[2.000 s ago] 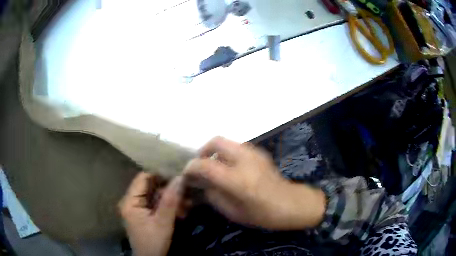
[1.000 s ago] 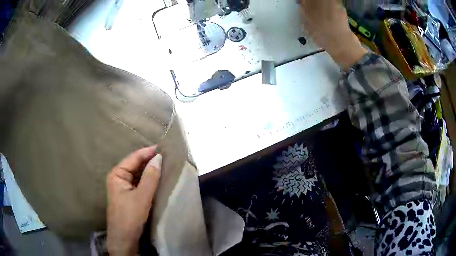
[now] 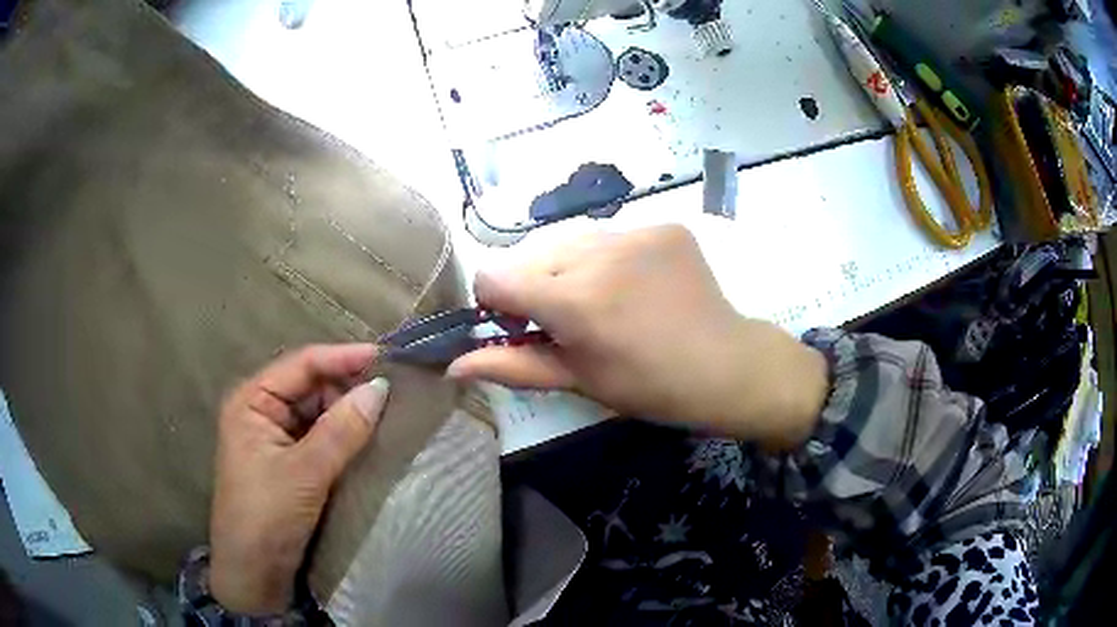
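The khaki-brown garment panel [image 3: 159,294] spreads over the left of the view, with stitched pocket lines near its right edge. My left hand [image 3: 288,459] pinches the panel at the seam, thumb and index finger close together. My right hand [image 3: 637,331] holds the red-handled thread snips [image 3: 441,333], their dark blades pointing left. The blade tips are at the seam beside my left fingertips. Whether a thread is between the blades is too small to tell. A pale, finely striped lining piece [image 3: 429,527] hangs below my left hand.
The sewing machine bed [image 3: 527,159] lies beyond the panel, with a dark lump [image 3: 582,192] on its edge. Yellow-orange scissors [image 3: 941,184], a green-handled screwdriver [image 3: 937,88] and a slim white tube [image 3: 867,67] lie at right, near a yellow box [image 3: 1041,159]. The table's front edge runs diagonally.
My right hand has come back from the upper right to the panel, now holding the snips. My left hand still pinches the seam, slightly further left. The scissors show again.
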